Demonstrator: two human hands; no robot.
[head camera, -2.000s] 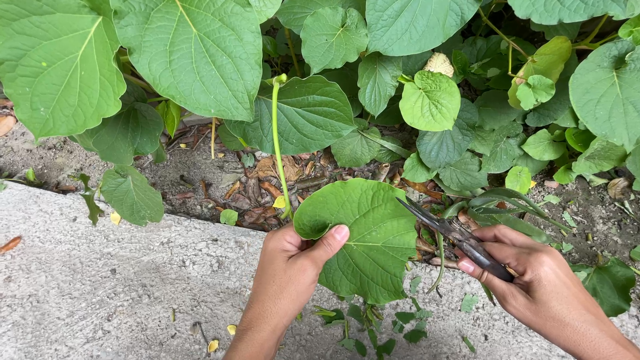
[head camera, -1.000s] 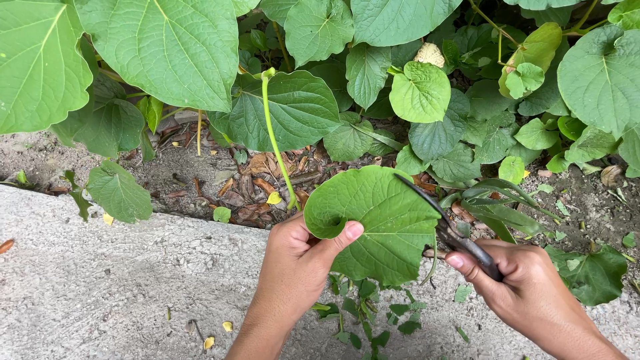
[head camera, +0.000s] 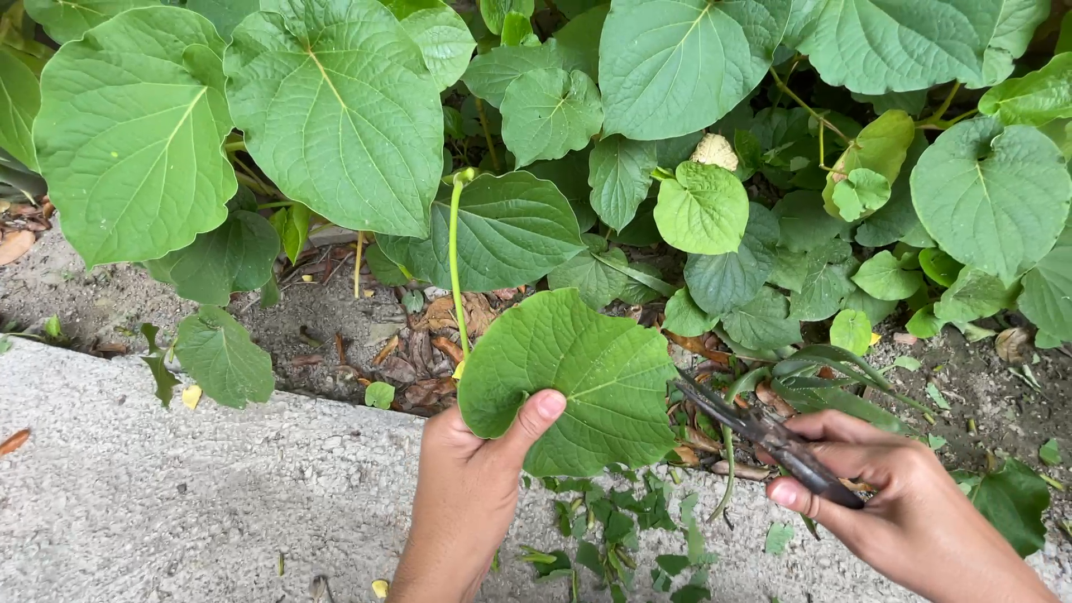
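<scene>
My left hand (head camera: 481, 469) pinches a large green leaf (head camera: 586, 377) between thumb and fingers near its curled base. The leaf's right edge looks cut and uneven. My right hand (head camera: 871, 494) grips dark-handled scissors or shears (head camera: 783, 448), with the blades pointing up and left, their tips close to the leaf's right edge. Whether the tips touch the leaf I cannot tell. A pale green stalk (head camera: 456, 260) rises just behind the leaf. Green leaf scraps (head camera: 615, 528) lie below it on the concrete.
Broad heart-shaped leaves (head camera: 335, 117) of growing plants fill the upper view. Below them runs a strip of soil with dry brown leaves (head camera: 419, 360). A rough concrete slab (head camera: 209, 494) spans the lower left. A drooping leaf (head camera: 224, 356) hangs over its edge.
The blades were over the leaf's upper right part a second ago; now they are at its right edge. The leaf's right side is visibly smaller and its outline more ragged.
</scene>
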